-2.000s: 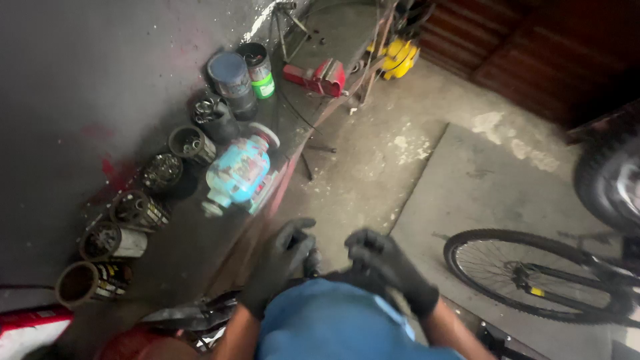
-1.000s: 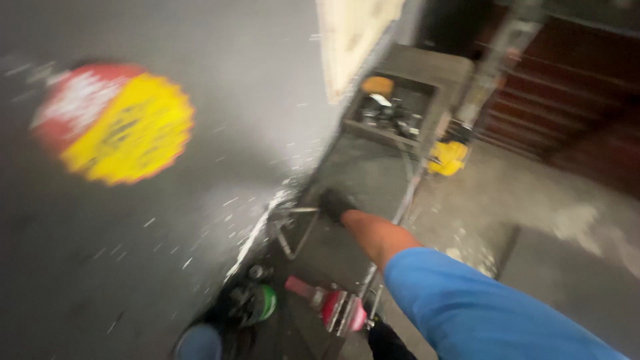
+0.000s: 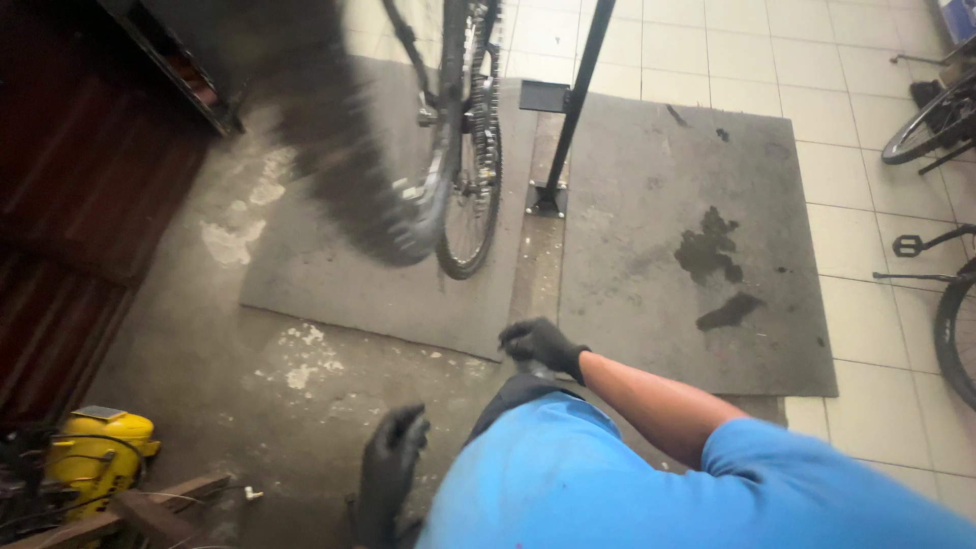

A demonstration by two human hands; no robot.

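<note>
My right hand (image 3: 540, 345), in a black glove, is in front of my body above the seam between the grey mats. Its fingers are bent; a blurred greyish shape shows just under it, and I cannot tell whether the hand holds it. Lower and to the left, my left hand (image 3: 393, 450), also gloved in black, hangs over the concrete floor with loosely curled fingers and nothing visible in it. Ahead, a bicycle (image 3: 451, 114) is raised off the floor, its near tyre (image 3: 358, 183) large and blurred. Beside it stands a black post (image 3: 572, 122) with a small tray (image 3: 544, 96).
The post's base plate (image 3: 547, 200) is bolted down between the mats. A grey mat (image 3: 633, 305) with dark stains lies at right; other bicycle wheels (image 3: 957, 335) stand on the tiles. A yellow machine (image 3: 103, 457) and a wooden beam (image 3: 160, 507) are at lower left.
The view has swung from the wall and bench to the floor and bicycle. One gloved hand was stretched out over the bench; now both hands are near my body.
</note>
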